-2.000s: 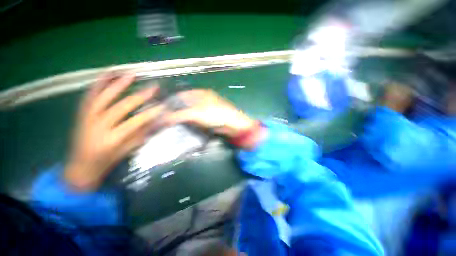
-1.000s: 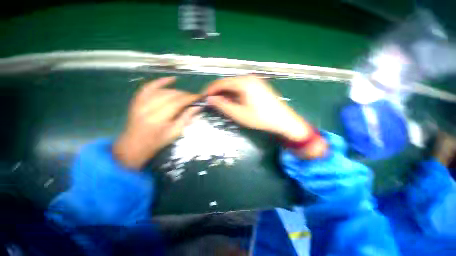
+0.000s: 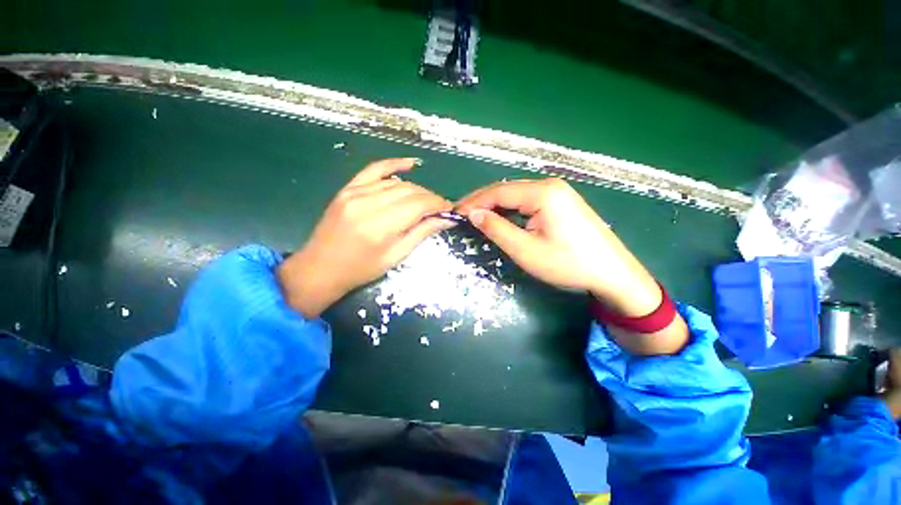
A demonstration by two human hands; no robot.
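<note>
My left hand (image 3: 366, 232) and my right hand (image 3: 553, 232) meet above the dark green bench. Their fingertips pinch a small dark piece (image 3: 453, 216) between them; it is mostly hidden by the fingers, so I cannot tell exactly what it is. A loose heap of small white pieces (image 3: 450, 284) lies on the bench just below the fingertips, with some scattered around it. A red band is on my right wrist.
A phone assembly (image 3: 450, 47) lies on the green conveyor belt (image 3: 553, 79) beyond the pale worn edge (image 3: 415, 125). At right are a blue parts bin (image 3: 741, 308), a clear plastic bag (image 3: 825, 192), a silvery cylinder (image 3: 846, 328) and another person's sleeve (image 3: 858, 449). Dark labelled blocks stand at left.
The view has turned, and the heap, bin and phone assembly now sit further right in it. My left hand's fingers, spread earlier, are now drawn together at the right fingertips.
</note>
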